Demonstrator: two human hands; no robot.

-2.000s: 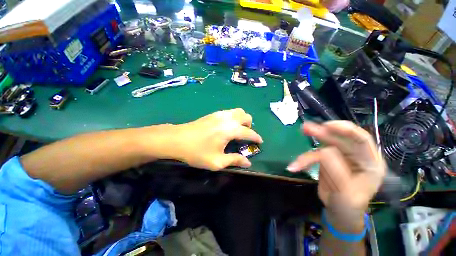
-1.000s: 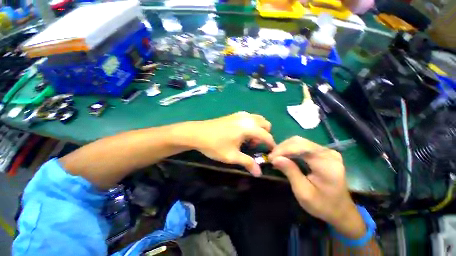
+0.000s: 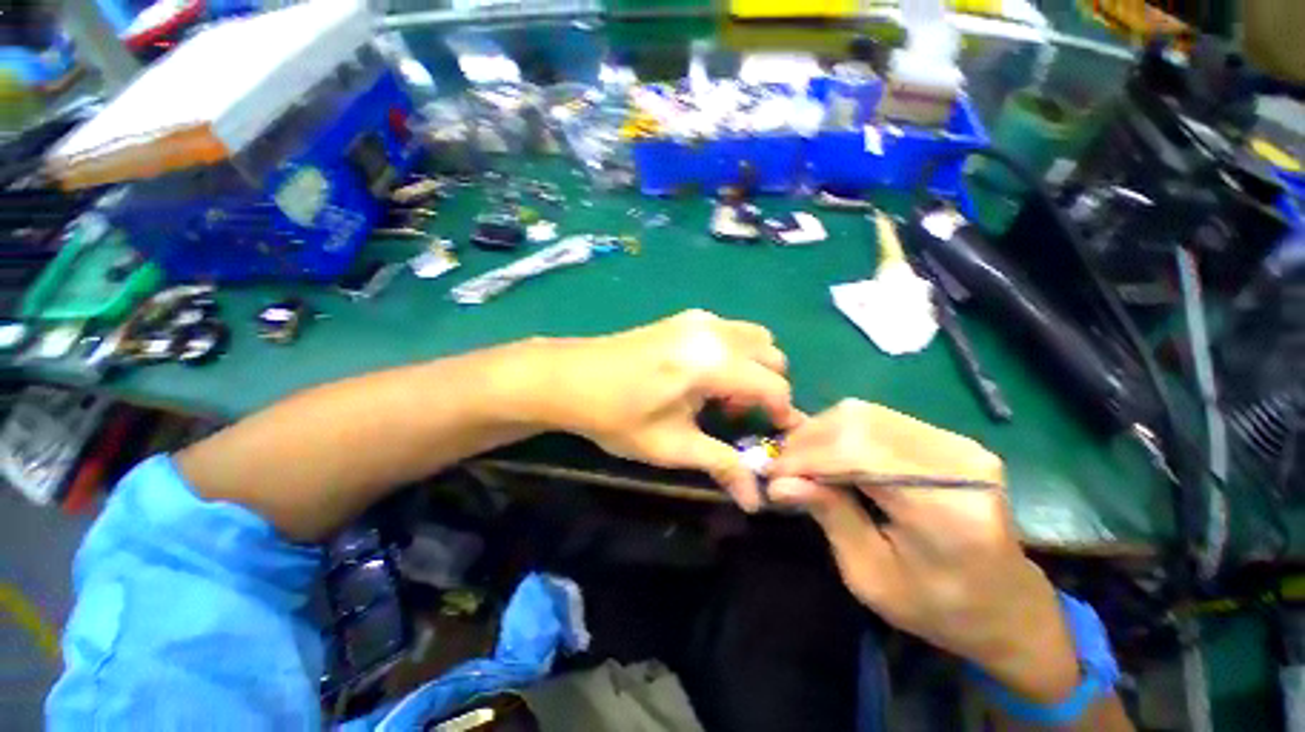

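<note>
My left hand (image 3: 687, 393) holds a small dark electronic module (image 3: 756, 449) with white and amber bits between thumb and fingers, over the front edge of the green bench. The fingers hide much of the module. My right hand (image 3: 909, 522) holds thin tweezers (image 3: 930, 482) between thumb and fingers, with the shaft lying back across the hand. Its fingertips are at the module. The tweezers' tip is hidden or too blurred to tell.
The green bench (image 3: 573, 322) carries a crumpled white wipe (image 3: 887, 308), a thick black screwdriver-like tool (image 3: 1030, 315), a thinner black tool (image 3: 973, 358) and a coiled white cable (image 3: 527, 269). Behind stands a blue parts bin (image 3: 802, 163); at left, a blue box (image 3: 308, 200).
My right hand has come in from the right to the module, and the tweezers now show in it. My left hand still holds the module. The camera view has shifted.
</note>
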